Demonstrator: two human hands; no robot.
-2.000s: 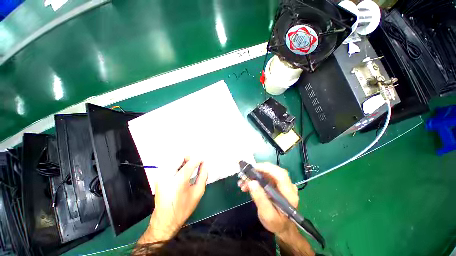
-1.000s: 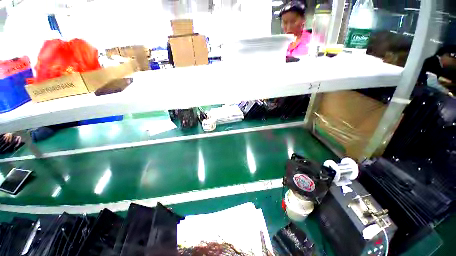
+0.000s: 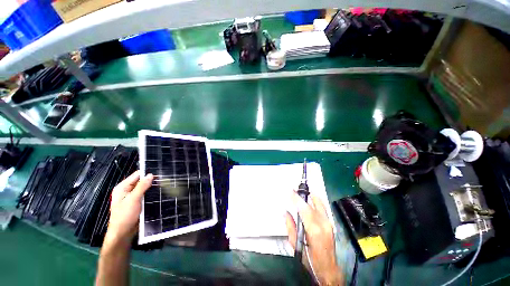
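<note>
My left hand (image 3: 127, 204) holds a solar panel (image 3: 178, 192) by its left edge, with the dark cells and silver grid lines facing up. The panel is raised and tilted in front of the black rear housings. My right hand (image 3: 317, 232) holds a soldering iron (image 3: 302, 195), its thin metal tip pointing away from me over the white panel stack (image 3: 260, 195). The back of the stack's right part is partly covered by this hand.
Black rear housings (image 3: 72, 187) lean in a row at left. Right of the stack are the iron stand (image 3: 360, 217) with yellow sponge (image 3: 372, 246), the fume fan (image 3: 404, 151), a cream-white container (image 3: 376, 177) and the solder feeder (image 3: 433, 212). A pale rail (image 3: 291, 145) runs behind.
The view has tilted back down from the shelf. A face-up solar panel is now in my left hand. Neither hand showed one second ago; the iron was in my right hand two seconds ago.
</note>
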